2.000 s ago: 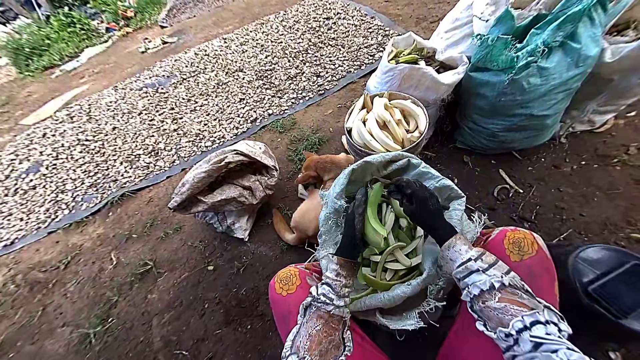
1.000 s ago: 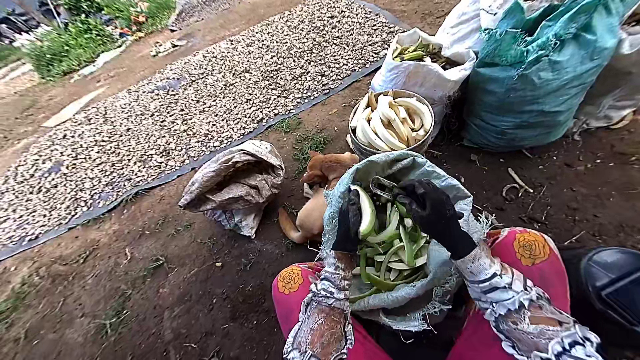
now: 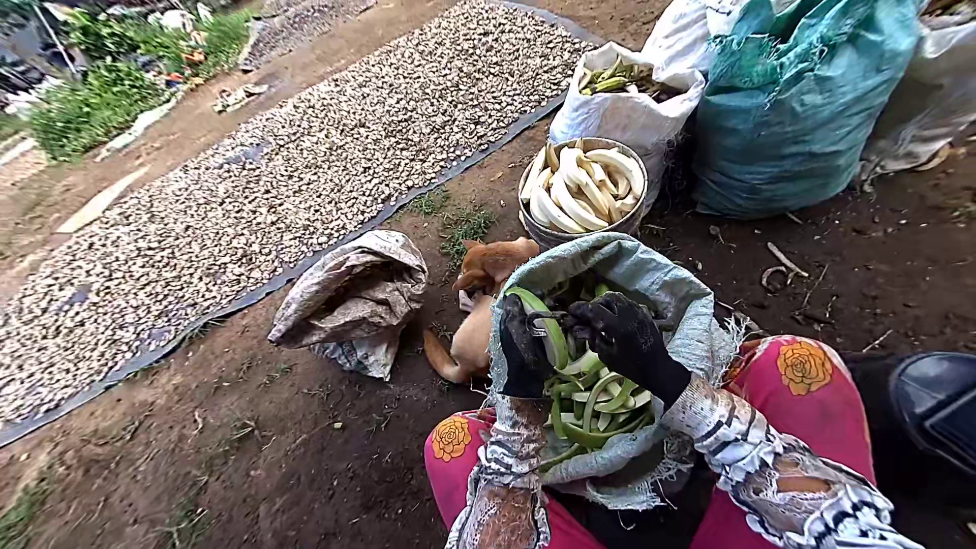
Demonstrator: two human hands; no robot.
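Note:
My left hand (image 3: 526,354), in a black glove, holds a green plantain or banana (image 3: 545,324) upright over an open woven sack (image 3: 656,263) between my knees. My right hand (image 3: 625,335), also black-gloved, is closed on a thin dark tool (image 3: 560,314), perhaps a peeler or knife, whose end lies against the fruit. Green peels (image 3: 602,404) fill the sack below both hands. Just beyond the sack is a bucket (image 3: 638,217) heaped with peeled pale plantains or bananas (image 3: 583,187).
A tan dog (image 3: 476,328) lies against the sack's left side. Left of it stands an open, crumpled sack (image 3: 381,305). Behind the bucket are a white sack (image 3: 602,118) of peels and a large teal sack (image 3: 801,114). Pale pieces (image 3: 305,168) cover a long ground sheet. A dark object (image 3: 938,404) sits right of my knee.
My right hand has moved closer to my left over the sack. A second ago the held fruit showed a paler side beside my left hand.

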